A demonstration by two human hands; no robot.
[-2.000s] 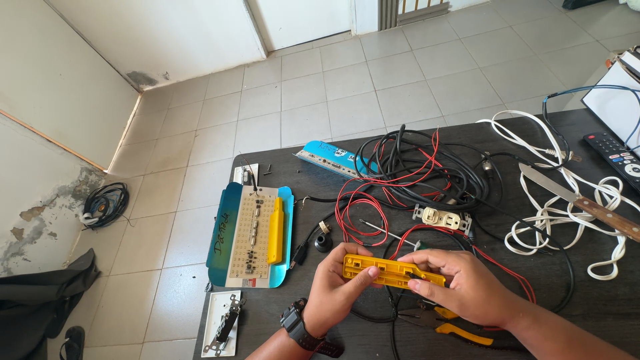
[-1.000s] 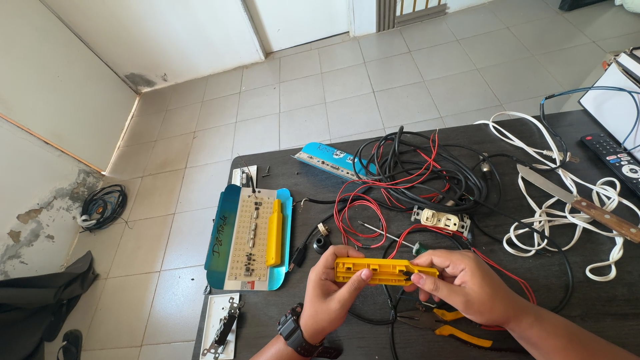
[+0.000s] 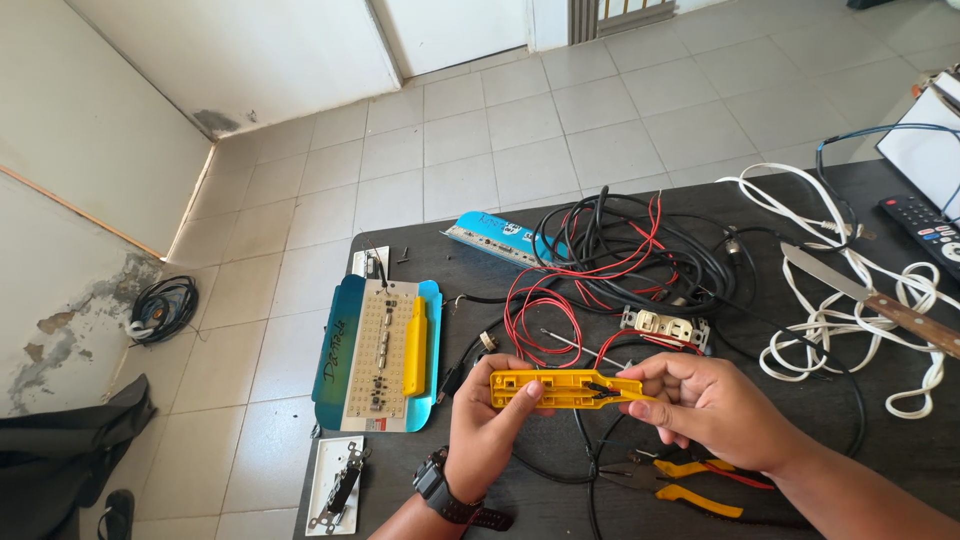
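My left hand [image 3: 491, 427] grips the wide end of a yellow plastic housing half [image 3: 559, 388], its thumb on the ribbed inner side. At the narrow end, the fingers of my right hand [image 3: 675, 397] pinch the tip. A short dark piece with a bit of red lies inside the housing near that end. A matching yellow plastic piece [image 3: 415, 349] rests on an LED circuit board [image 3: 381, 352] on a blue metal plate [image 3: 427, 405]. Below my hands lie combination pliers with yellow handles [image 3: 686, 491]. A thin metal rod [image 3: 577, 346] lies just beyond the housing.
Coiled black cable [image 3: 637, 255] and red wire [image 3: 551, 300] lie beyond my hands, beside an electrical receptacle [image 3: 664, 328]. Rightward are a wooden-handled knife [image 3: 907, 319], white cord [image 3: 814, 330] and a remote control [image 3: 926, 232]. A white wall plate [image 3: 324, 469] holding a switch frame is near the left edge.
The housing has stayed in both hands and is held nearly level. My right fingers have shifted slightly at its narrow end. Things on the table look unmoved.
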